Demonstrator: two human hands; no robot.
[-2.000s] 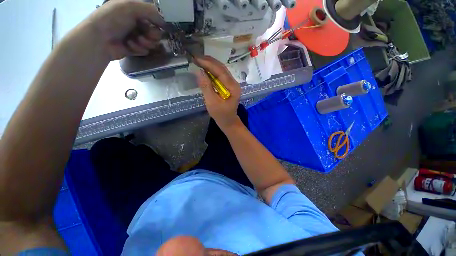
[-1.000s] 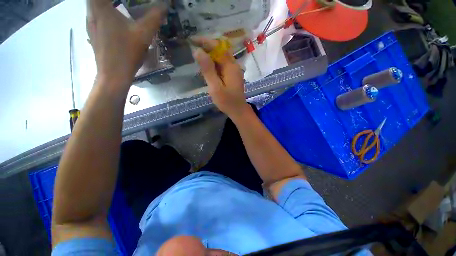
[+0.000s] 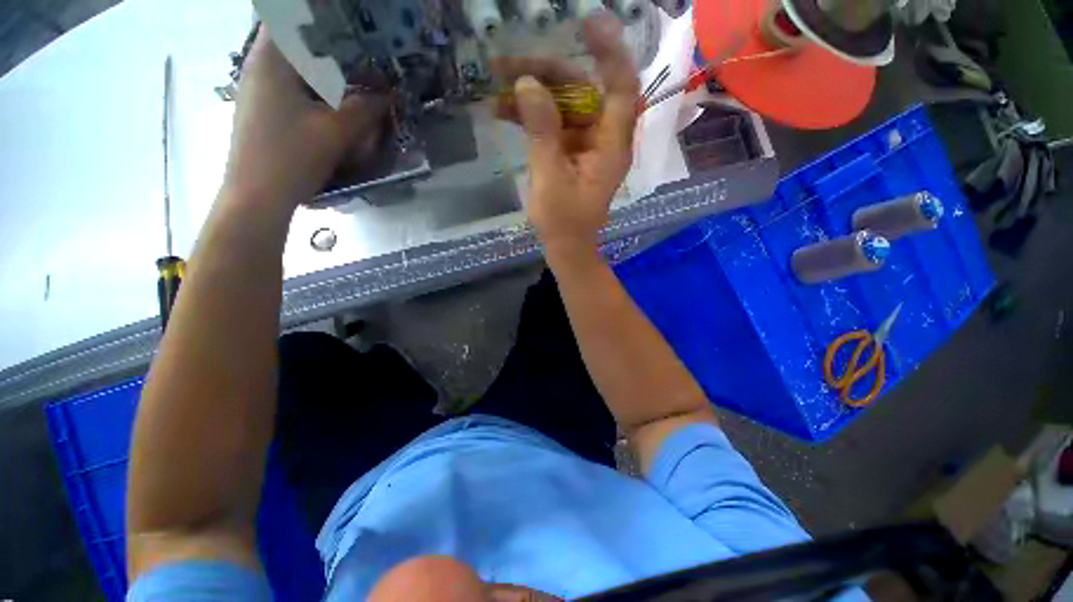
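The sewing machine head (image 3: 530,47) stands at the top centre, with round white knobs and small metal parts below it. My right hand (image 3: 577,147) holds the short screwdriver (image 3: 572,102) by its translucent yellow handle, with the tool lying roughly level and pointing left at the machine. The screwdriver's tip is too blurred to place. My left hand (image 3: 300,135) is at the left of the head, partly behind a pale cover (image 3: 302,53). Its fingertips are at the needle area, hidden among dark parts, so I cannot tell whether they hold anything.
The long screwdriver (image 3: 168,200) lies on the table at left. The parts tray (image 3: 718,139) is at the table's right edge, near the orange-red disc (image 3: 812,88). A blue crate (image 3: 753,318) at right bears two thread spools (image 3: 841,256) and orange-handled scissors (image 3: 855,367).
My left hand has moved from above the machine's left side to behind the pale cover, which is now swung out. The yellow screwdriver has turned from pointing up to lying nearly level. The view has shifted.
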